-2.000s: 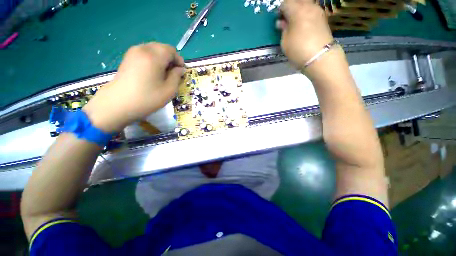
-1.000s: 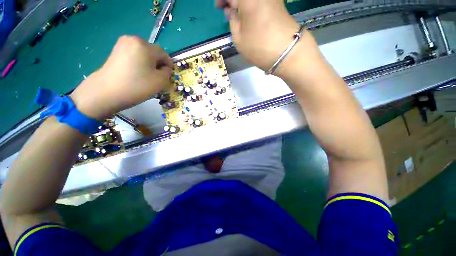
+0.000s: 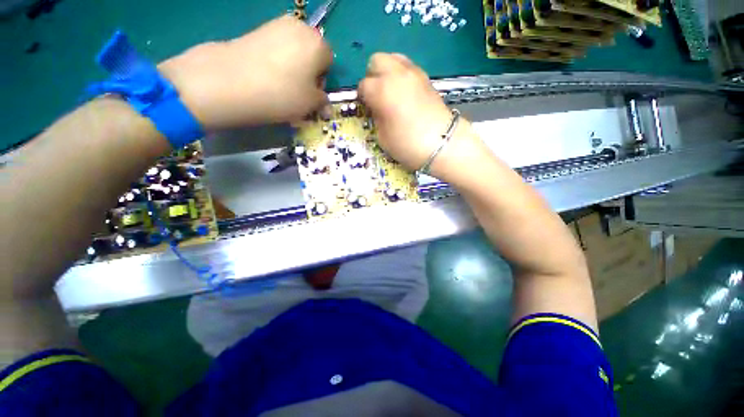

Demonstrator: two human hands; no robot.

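Observation:
A tan-yellow PCB panel (image 3: 347, 167) with rows of small dark, pale-topped capacitors (image 3: 356, 200) rests across the conveyor rails (image 3: 481, 189). My left hand (image 3: 273, 73) is over the panel's far left corner, its fingers curled; the wrist bears a blue strap. My right hand (image 3: 404, 106) is at the panel's far right edge, fingers bent down. The fingertips of both hands are mostly hidden, so I cannot tell whether they hold anything. A fuller panel (image 3: 167, 199) with yellow-topped parts lies to the left, partly hidden by my left arm.
White parts (image 3: 424, 11) lie in a pile on the green mat (image 3: 245, 18). Tan panels (image 3: 542, 28) stand stacked at the far right. Tweezers (image 3: 325, 13) are partly hidden behind my left hand. A dark-tipped tool (image 3: 280, 159) shows under the conveyor. Cardboard boxes (image 3: 624, 248) are below right.
My right hand has come down from over the mat to the panel's far right edge. My left hand remains at its far left corner. The view has shifted, showing more of the fuller panel.

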